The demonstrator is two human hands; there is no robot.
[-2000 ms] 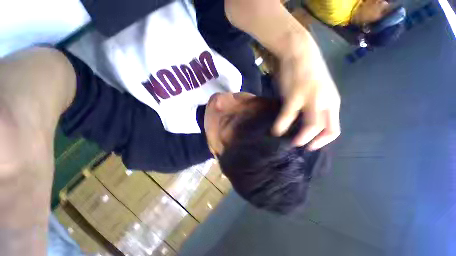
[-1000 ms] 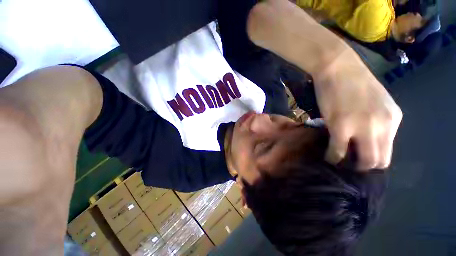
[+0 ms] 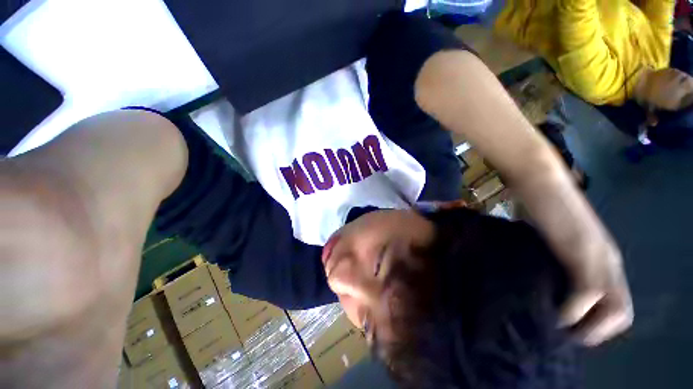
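The camera faces back at a person [image 3: 346, 171], upside down and tilted, who appears to be the wearer. A bare arm [image 3: 68, 243], my left by its side of the body, reaches towards the lens and is blurred at the left; its hand is not visible. My right hand [image 3: 604, 311] is beside the dark hair at the lower right, blurred, with fingers bent. Whether it holds anything cannot be told. No work piece shows in either hand. A dark flat mat [image 3: 281, 45] overlaps the white shirt front.
White sheet [image 3: 137, 61] lies at the upper left beside a dark shape [image 3: 23, 99]. Stacked cardboard boxes [image 3: 201, 304], partly wrapped in clear film, stand on the floor at the bottom. Another person in a yellow top [image 3: 600, 53] is at the upper right.
The view has shifted, showing more mat and yellow-clad person. My right hand has moved from the front of the hair to its far side. The left arm still reaches towards the lens.
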